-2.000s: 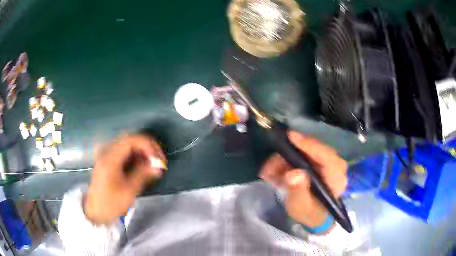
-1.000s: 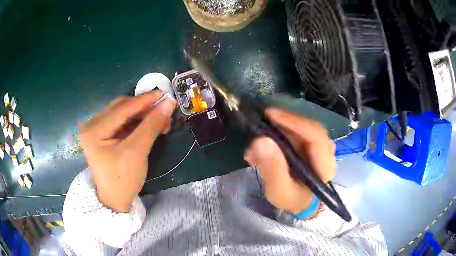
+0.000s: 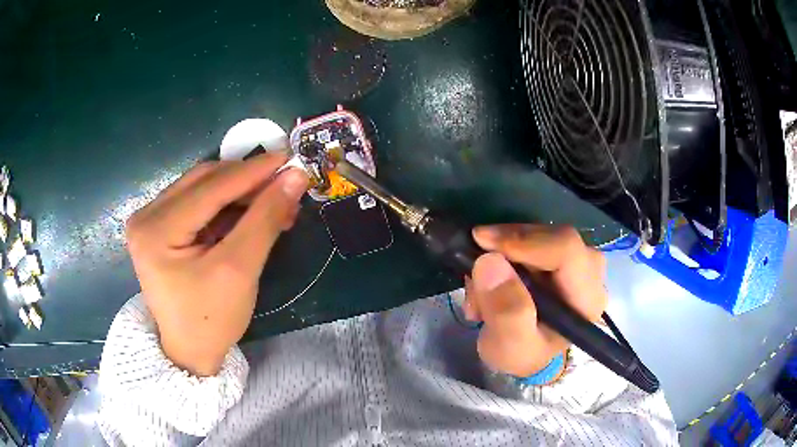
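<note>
The watch housing [image 3: 356,140] lies open on the mat, a pinkish rounded frame with a dark circuit board and an orange flex cable [image 3: 341,185]. The black watch display screen [image 3: 358,229] lies joined below it. My left hand [image 3: 205,244] pinches a small white component [image 3: 297,164] at the housing's left edge; the fingertips partly hide it. My right hand [image 3: 537,292] holds the black soldering iron [image 3: 454,244], its metal tip inside the housing near the flex cable. Whether the tip touches the board is unclear. Thin solder wire [image 3: 306,290] curves below my left hand.
A round white disc [image 3: 252,138] lies left of the housing, partly behind my left fingers. Spare small components [image 3: 24,262] lie at far left. The tip cleaner [image 3: 402,19] is at the top edge. A black fume fan [image 3: 594,96] and a blue stool [image 3: 751,271] are at right.
My left hand has brought the small component to the housing's left edge. The soldering iron's tip has moved down from above the housing into it.
</note>
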